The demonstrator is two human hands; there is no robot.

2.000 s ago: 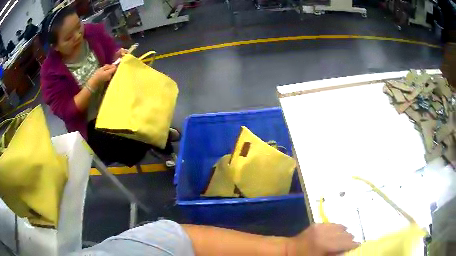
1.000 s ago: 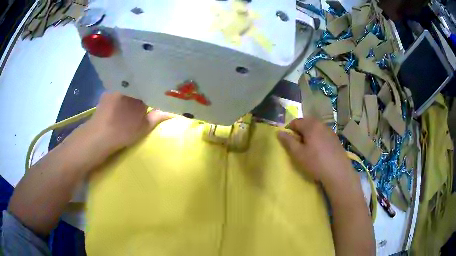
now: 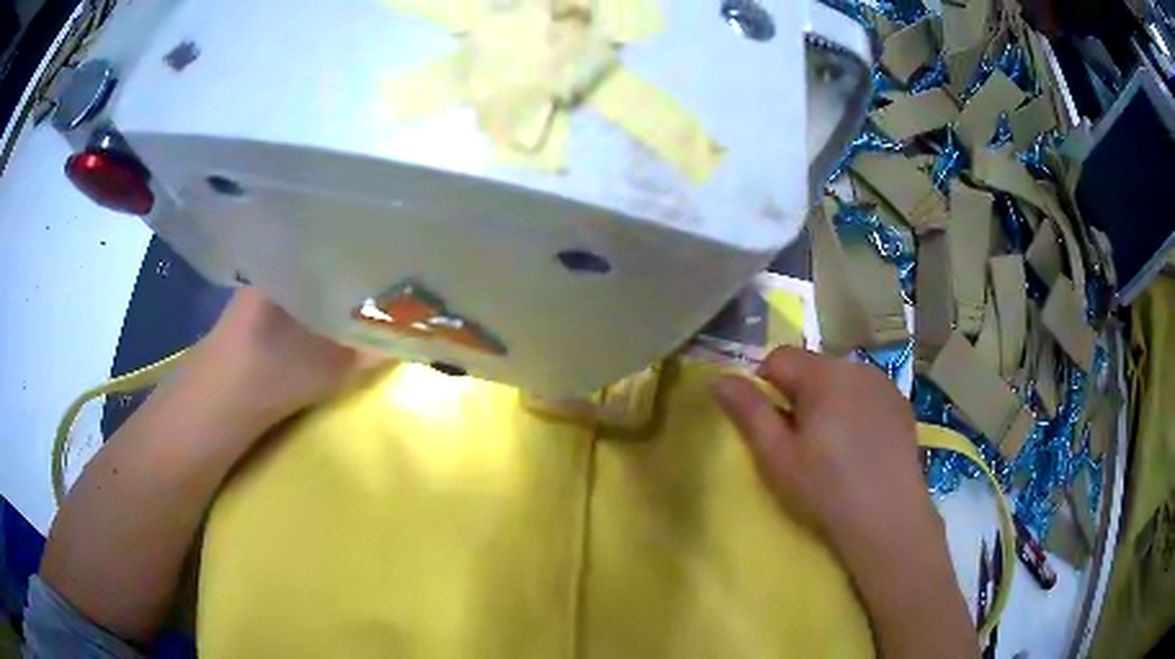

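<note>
A yellow tote bag (image 3: 515,528) hangs toward me, its top edge under the white-grey head of the pattern sewing machine (image 3: 477,219). My left hand (image 3: 277,348) is on the bag's top edge at the left, its fingers partly hidden behind the machine head. My right hand (image 3: 825,431) pinches the top edge at the right between thumb and fingers. The presser frame (image 3: 625,402) shows partly at the bag's top centre; the needle is hidden. A yellow handle (image 3: 97,402) loops out at the left and another loops out at the right.
Tan tabs with blue-wrapped hooks (image 3: 979,283) are piled on the table at the right. Thread snips (image 3: 1033,556) lie at the lower right. A dark screen (image 3: 1134,180) stands at the right edge, with yellow material (image 3: 1144,476) below it. A red button (image 3: 111,179) is on the machine's left.
The view was on the crate and another worker, then moved to the machine. Since one second ago, the machine head appears larger and covers more of the presser frame. Both hands stay on the bag.
</note>
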